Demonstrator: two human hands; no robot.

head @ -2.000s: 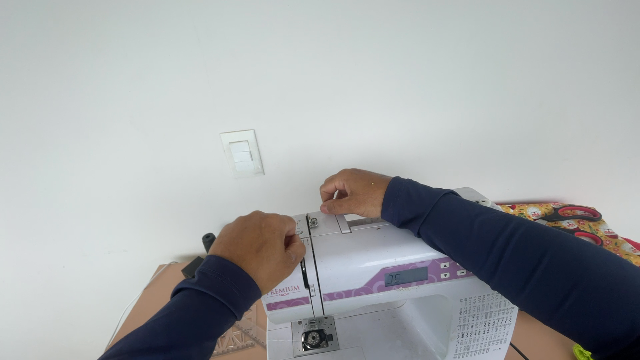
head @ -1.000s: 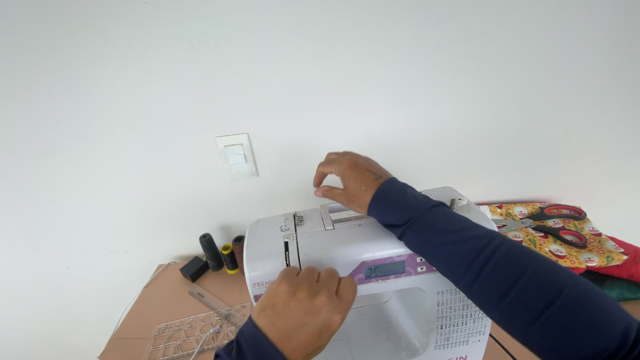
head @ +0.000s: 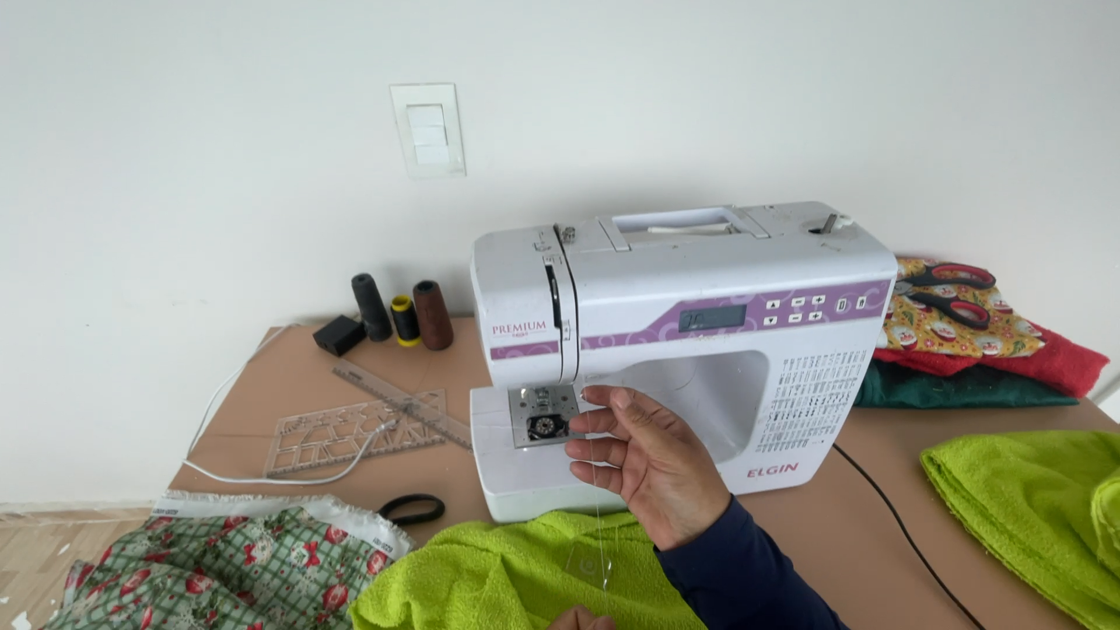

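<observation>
The white and purple sewing machine (head: 647, 306) stands upright on the table. In front of its needle area is my right hand (head: 643, 464), palm turned up, with a thin pale thread (head: 598, 507) pinched between thumb and forefinger. The thread runs down toward my left hand (head: 582, 619), of which only the fingertips show at the bottom edge; what they hold cannot be made out. Lime green terry cloth (head: 490, 569) lies beneath both hands. The bobbin area (head: 547, 426) of the machine is uncovered, just left of my right fingertips.
Thread cones (head: 431, 315) and a black box (head: 339, 335) stand at the back left. Clear rulers (head: 350, 429), a white cable (head: 289, 480) and checked fabric (head: 254, 560) lie left. Scissors (head: 954, 293) rest on folded fabrics at right, behind more green cloth (head: 1032, 507).
Both hands have left the machine's top and front and come down toward me. The right one now holds thread before the needle area. The view has shifted, showing more of the table.
</observation>
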